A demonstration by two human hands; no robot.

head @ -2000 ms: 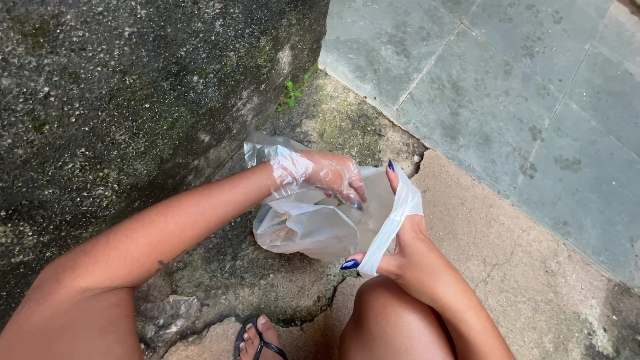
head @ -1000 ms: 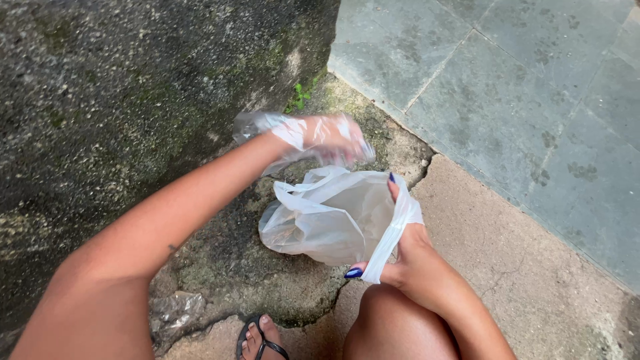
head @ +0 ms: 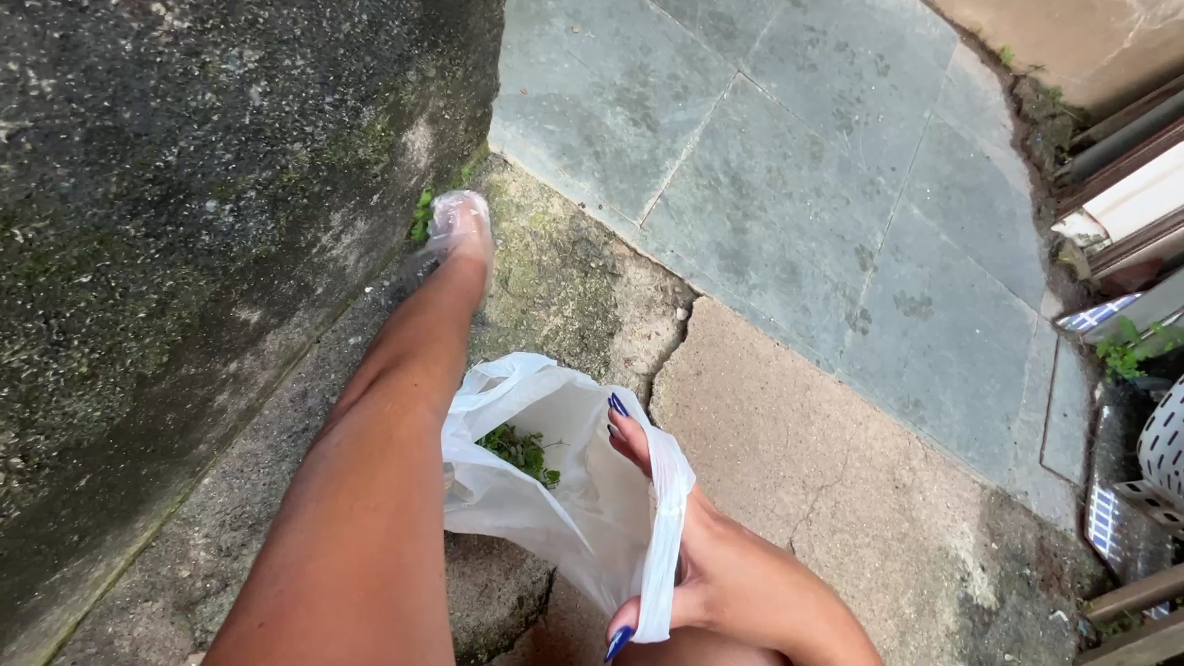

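Observation:
My left hand [head: 460, 227], in a clear plastic glove, reaches to the foot of the rough wall, beside a small green weed [head: 422, 215]. Its fingers are blurred and partly hidden, so whether they grip anything does not show. My right hand [head: 680, 536], with dark blue nails, holds the rim of a white plastic bag [head: 592, 472] stretched between spread thumb and fingers. Pulled green weeds [head: 523, 453] lie inside the open bag.
A dark mossy wall [head: 185, 185] rises on the left. Cracked concrete [head: 786, 435] meets grey-blue floor tiles [head: 786, 185]. At the right edge are a leafy plant [head: 1124, 350], a white perforated object [head: 1164, 444] and wooden slats [head: 1138, 595].
My left hand has moved from the bag to the weed at the wall's foot. My right hand still holds the bag's rim. The view has shifted, showing weeds inside the bag.

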